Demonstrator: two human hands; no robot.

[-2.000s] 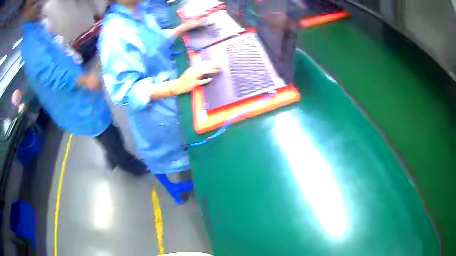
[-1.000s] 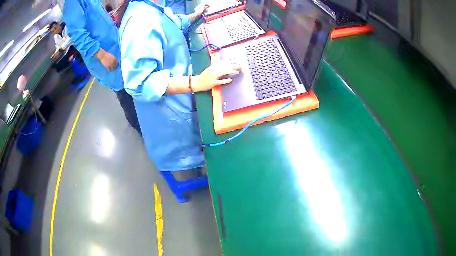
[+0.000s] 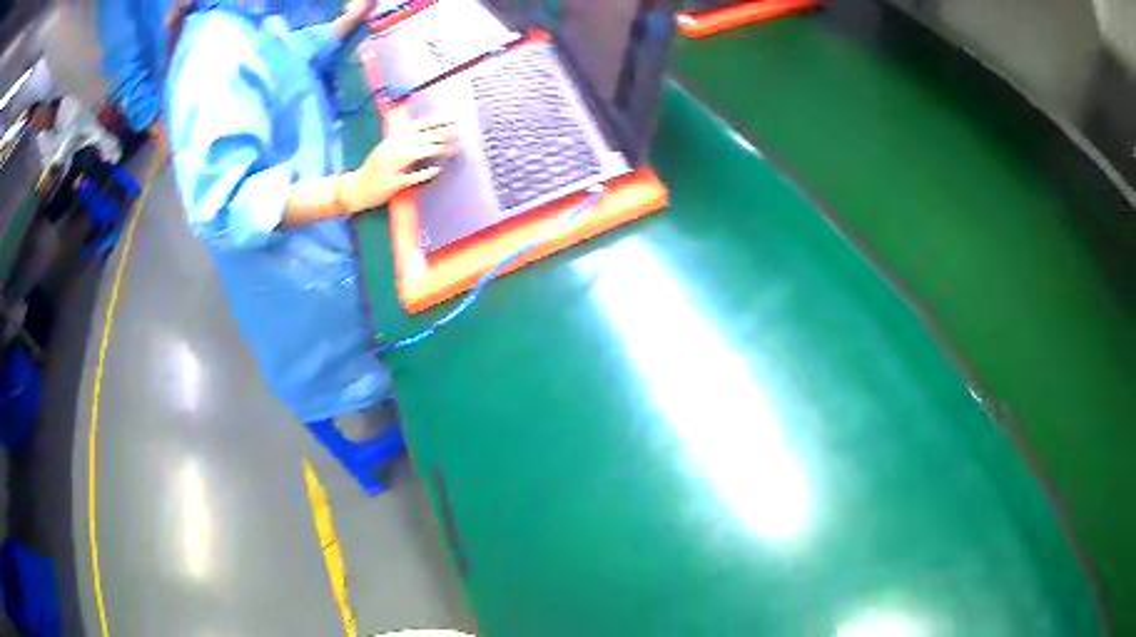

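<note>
Neither of my hands is in the picture. The nearest laptop (image 3: 530, 131) lies open on a red-orange tray (image 3: 536, 246) at the upper middle, its dark screen tilted up on the right and cut by the top edge. A neighbour's hand (image 3: 405, 164) rests on its palm rest near the touchpad. A thin blue cable (image 3: 480, 286) runs from the laptop's near side across the tray to the bench's left edge. A second open laptop (image 3: 436, 44) lies behind it on another tray.
The green bench (image 3: 598, 498) reflects a ceiling light. A darker green strip (image 3: 897, 187) runs along the right, with a red-orange tray edge (image 3: 747, 15) at its far end. A person in a blue smock (image 3: 268, 212) is at the left, by a blue stool (image 3: 361, 451).
The view has swung, so the neighbour, laptops and bench have shifted left and slightly up in the picture. The neighbour's hand remains on the nearest laptop.
</note>
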